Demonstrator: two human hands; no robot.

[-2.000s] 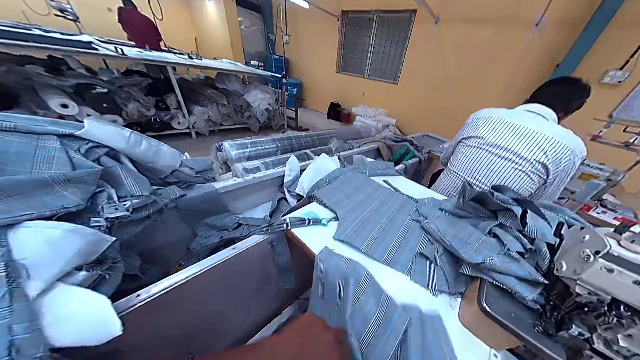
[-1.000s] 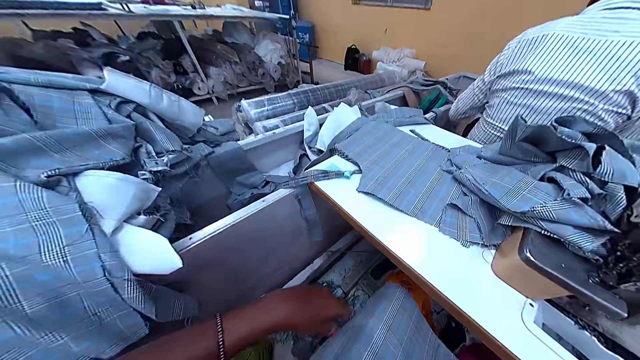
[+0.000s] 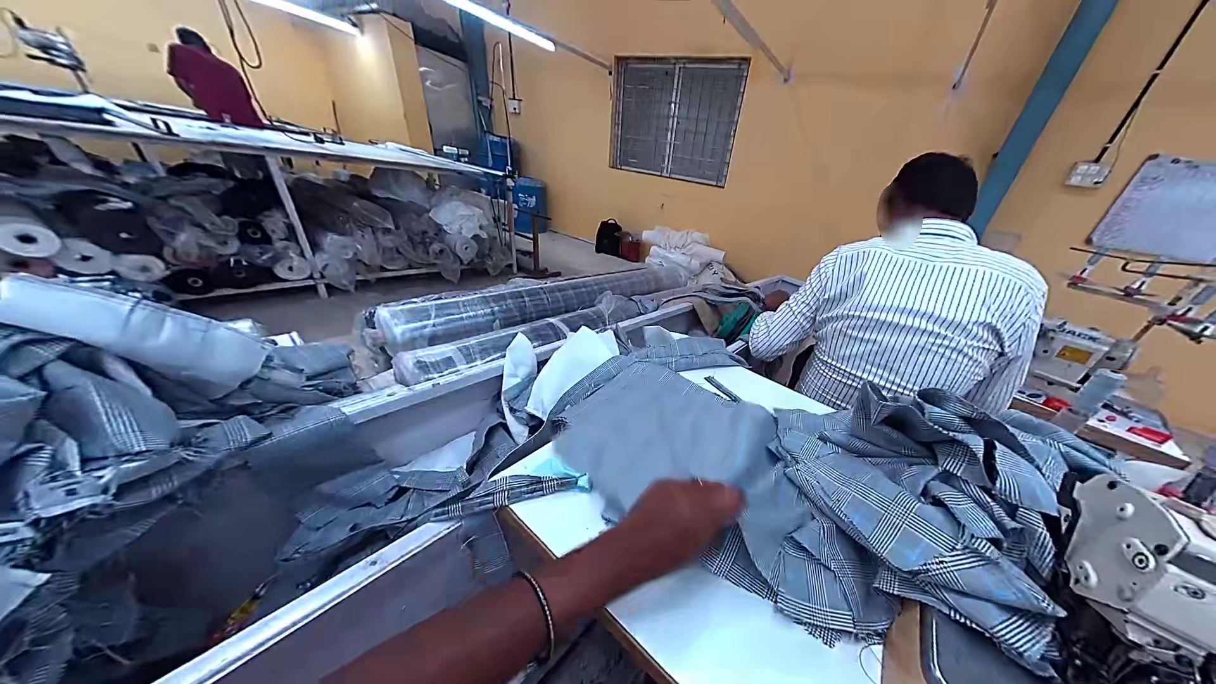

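My left hand [image 3: 679, 518], with a thin bracelet at the wrist, reaches over the white table [image 3: 703, 622]. Its fingers are closed at the near edge of a plain grey cloth piece [image 3: 665, 427], blurred by motion. Under and behind this lie checked grey fabric pieces. A crumpled heap of checked fabric [image 3: 931, 513] rests just to the right, beside a sewing machine [image 3: 1140, 570] at the right edge. White pieces [image 3: 570, 366] stick up at the table's far left corner. My right hand is out of view.
A metal-edged bin wall [image 3: 313, 608] runs along the left, with checked cloth [image 3: 104, 408] heaped beyond it. Wrapped fabric rolls [image 3: 522, 309] lie behind. A person in a striped shirt [image 3: 921, 313] sits ahead; another person [image 3: 214, 81] is at the far left table.
My left hand has come up from below the table's edge to above the tabletop, where the blurred grey cloth now covers part of the checked pieces. The view has tilted up.
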